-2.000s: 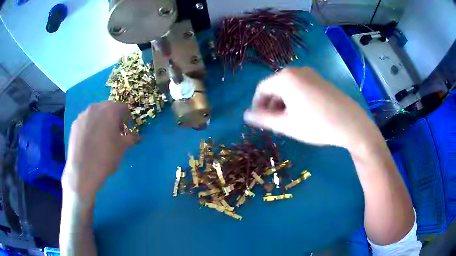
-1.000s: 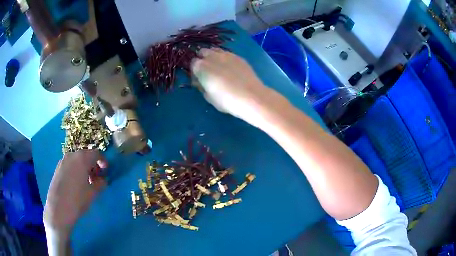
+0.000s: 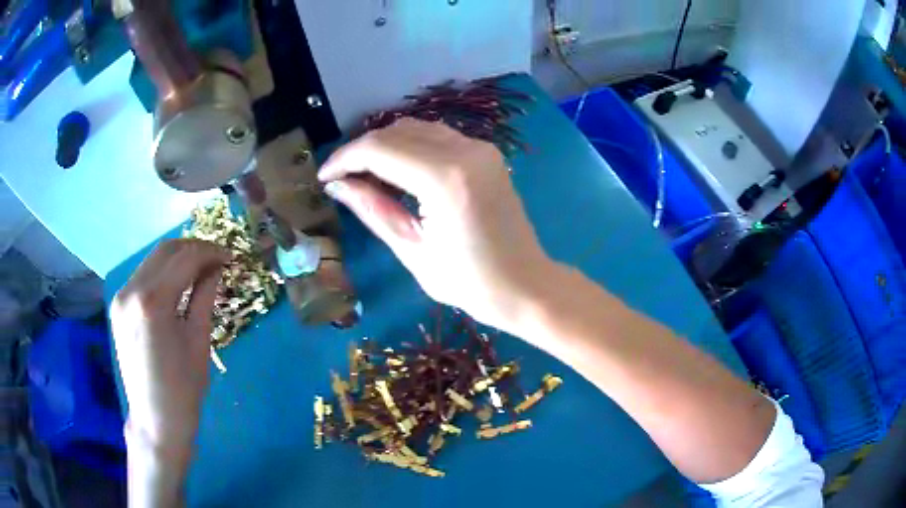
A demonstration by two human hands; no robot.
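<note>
Bare gold brass terminals (image 3: 238, 288) lie heaped left of the machine. My left hand (image 3: 164, 308) is over the heap's left edge, fingers curled down; I cannot tell if it grips a piece. My right hand (image 3: 452, 203) is right of the upper electrode holder (image 3: 207, 139), thumb and forefinger close together; no wire can be made out between them. It partly hides the heap of dark red lead wires (image 3: 487, 104). The lower electrode holder (image 3: 323, 296), with a whitish patch, lies between the hands. Finished pieces (image 3: 412, 397) lie heaped at front centre.
A teal mat (image 3: 298, 476) lies under the heaps. The white machine panel (image 3: 417, 50) stands behind. A black knob (image 3: 72, 139) is at upper left. A grey-white control box (image 3: 720, 144) and blue bins (image 3: 854, 327) are at right, another blue bin (image 3: 75, 387) at left.
My right hand has moved from the wire heap left to beside the upper electrode holder. My left hand has moved up onto the terminal heap. The camera view has shifted a little.
</note>
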